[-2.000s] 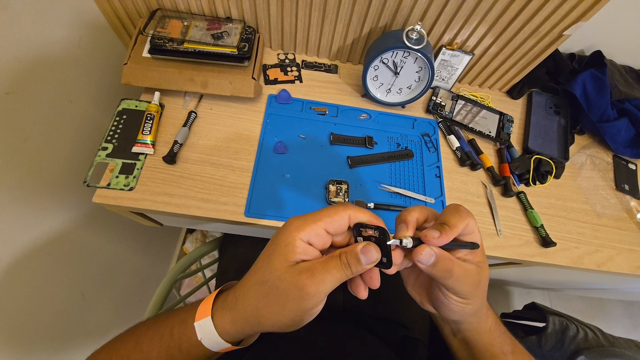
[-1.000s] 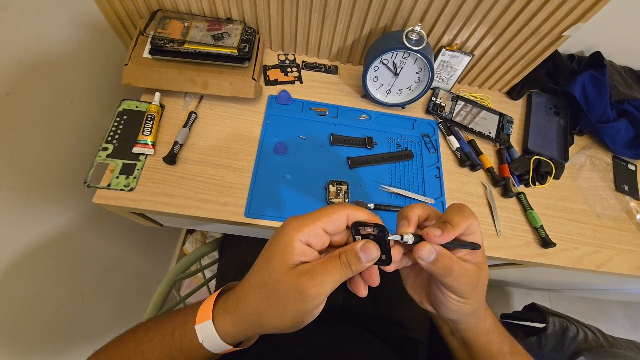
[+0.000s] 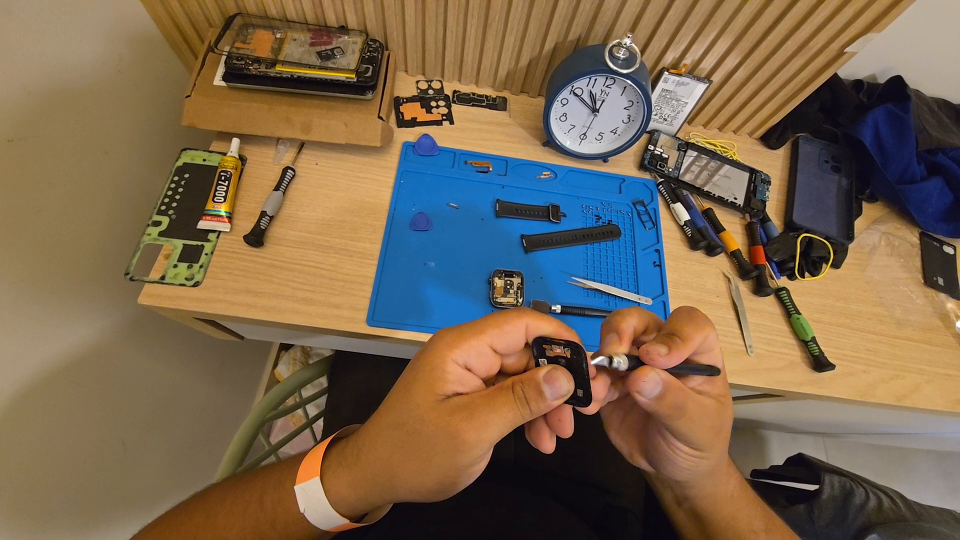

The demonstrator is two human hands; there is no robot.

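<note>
My left hand [image 3: 457,405] grips a black smartwatch screen [image 3: 564,367] between thumb and fingers, its inner side with small parts facing me. My right hand [image 3: 667,390] holds a craft knife with a black handle [image 3: 686,369], and its blade is at the screen's right edge. Just beyond my hands, on a blue silicone repair mat [image 3: 457,300], lie the opened smartwatch case [image 3: 507,289], a second black-handled blade tool [image 3: 577,310] and steel tweezers [image 3: 611,290]. Two black watch strap pieces [image 3: 571,237] lie farther back on the mat.
A blue alarm clock [image 3: 598,101] stands behind the mat. Several screwdrivers [image 3: 804,330], an opened phone [image 3: 709,172] and more tweezers [image 3: 739,313] lie to the right. On the left are a glue tube [image 3: 222,187], a green-edged phone back [image 3: 172,217] and a cardboard box [image 3: 292,112].
The screen in my left hand has changed its tilt slightly. Both hands stay in nearly the same place, with the knife still at the screen's edge.
</note>
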